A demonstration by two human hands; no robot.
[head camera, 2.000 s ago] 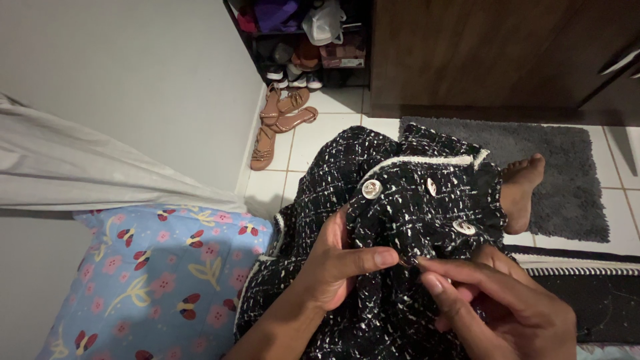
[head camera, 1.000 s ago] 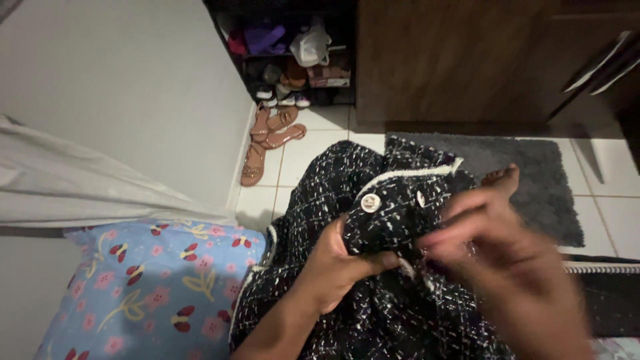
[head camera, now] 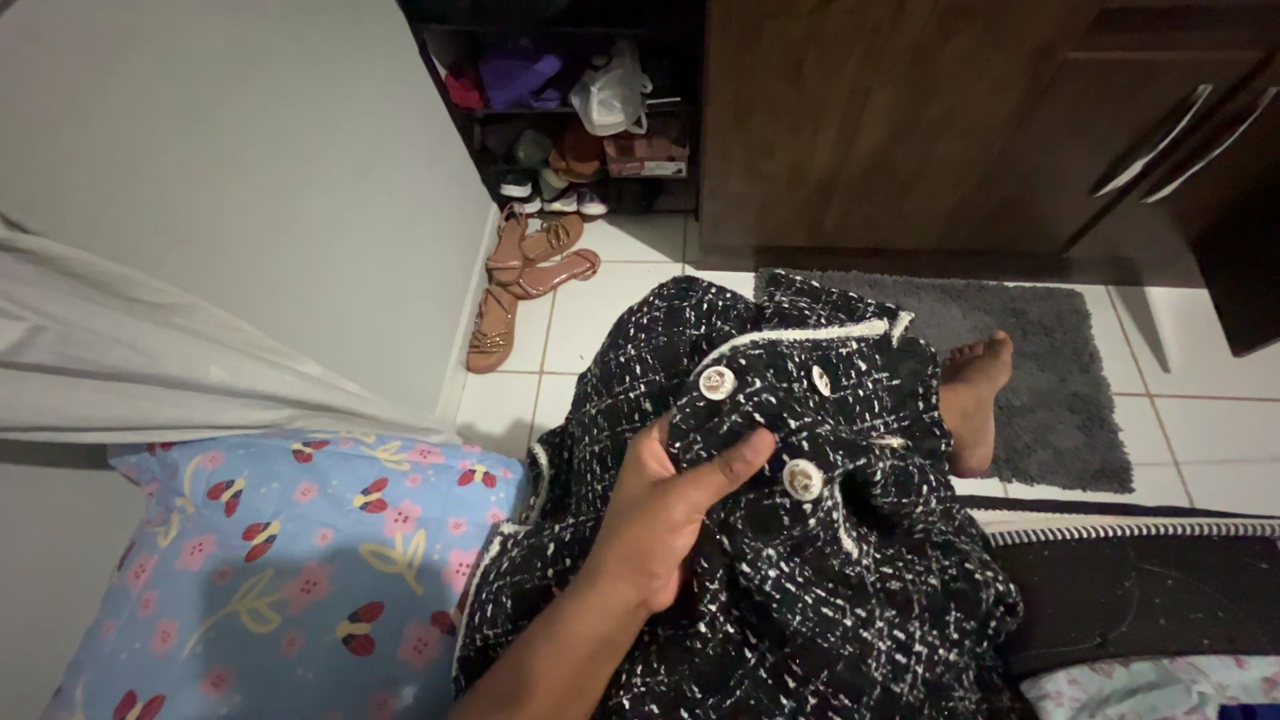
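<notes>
A black-and-white tweed garment point(head camera: 760, 590) with white trim is spread over my lap. My left hand point(head camera: 675, 500) grips a fold of it, thumb on top and the fingers hidden under the cloth. Several round metallic buttons are on the fabric: one button point(head camera: 717, 382) lies just above my left hand, another button point(head camera: 803, 479) is right of the thumb, and a tilted button point(head camera: 821, 380) is farther up. My right hand is out of the frame.
A blue floral pillow point(head camera: 330, 580) lies at the left by a pale curtain point(head camera: 150, 350). Brown sandals point(head camera: 492, 325) stand on the tiles near a shoe shelf point(head camera: 590, 110). A bare foot point(head camera: 975, 400) rests by a grey rug point(head camera: 1060, 400); behind is a dark wooden cabinet point(head camera: 880, 130).
My right hand, which was at the fabric beside my left thumb and then blurred in motion, has left the view. My left hand keeps its hold on the cloth.
</notes>
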